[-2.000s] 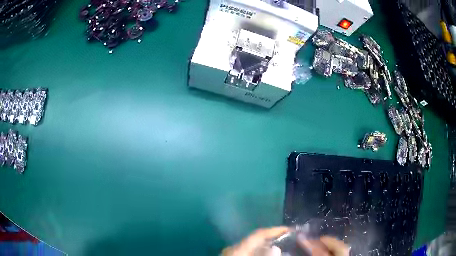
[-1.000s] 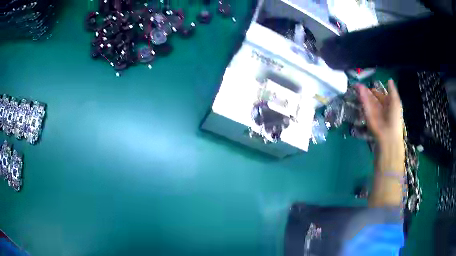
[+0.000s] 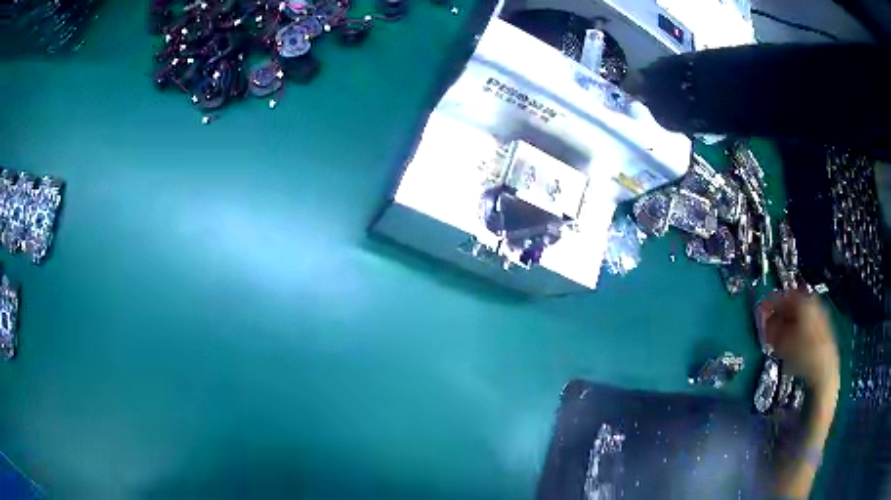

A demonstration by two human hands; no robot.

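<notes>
My right hand (image 3: 799, 327) is blurred at the right, palm down over the trail of loose silvery-grey modules (image 3: 767, 386). Its fingertips are at the modules; whether they grip one is hidden by blur. My left hand is out of the picture. The black blister tray (image 3: 674, 430) lies at the lower right, cut off by the bottom edge, with silvery modules (image 3: 604, 461) in a column at its left side. One small cluster of modules (image 3: 720, 369) lies just behind the tray. A larger loose pile (image 3: 689, 213) lies beside the white machine.
The white screw feeder (image 3: 508, 186) stands at centre back, with a clear crumpled plastic piece (image 3: 623, 244) at its right corner. A thick black cylinder (image 3: 772, 90) juts in from the right. Dark round wired parts (image 3: 234, 49) are heaped back left. Silvery board strips (image 3: 29, 213) lie at the left edge.
My right hand was at the tray, then spread at the module pile, and is now nearer, over the trail. My left hand has left the picture. Modules now show in the tray. The view has shifted.
</notes>
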